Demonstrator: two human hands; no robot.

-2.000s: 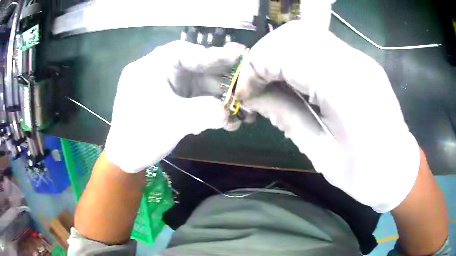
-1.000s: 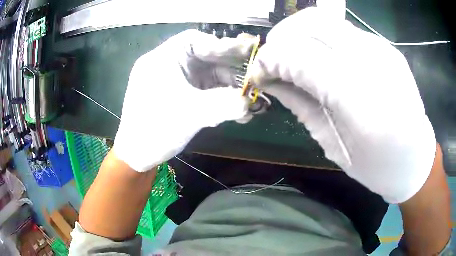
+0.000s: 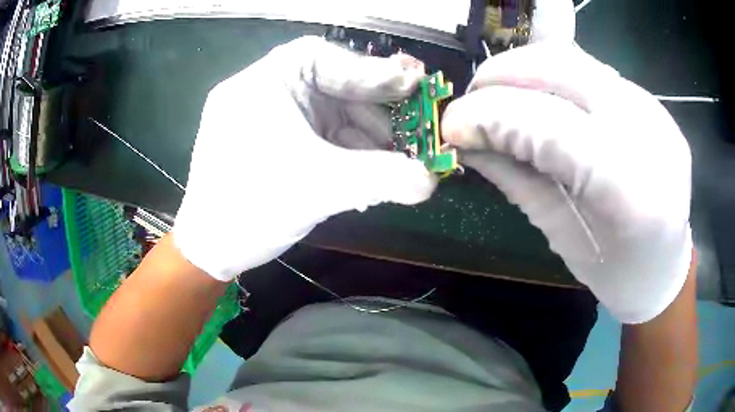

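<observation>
A small circuit board (image 3: pixel 431 125) is held upright above the mat, its green solder side turned toward my left hand. My left hand (image 3: pixel 298 153), in a white glove, grips the board's top and bottom edges between fingers and thumb. My right hand (image 3: pixel 564 153), also in a white glove, touches the board's right side with its fingertips; whether it grips a lead there is hidden. A thin white lead (image 3: pixel 580 219) lies across my right palm. Thin solder wire (image 3: pixel 139 153) passes behind my left hand and curls over the bench edge.
The long white unit body (image 3: pixel 282 14) lies along the back, with a black end bracket (image 3: pixel 508 22) and the white cylinder (image 3: pixel 554 20) at its right end. A green basket (image 3: pixel 90 245) is at lower left. The mat's front edge (image 3: pixel 451 266) runs below my hands.
The board has turned from nearly edge-on to show its green side. Both hands and the board have shifted right in the picture.
</observation>
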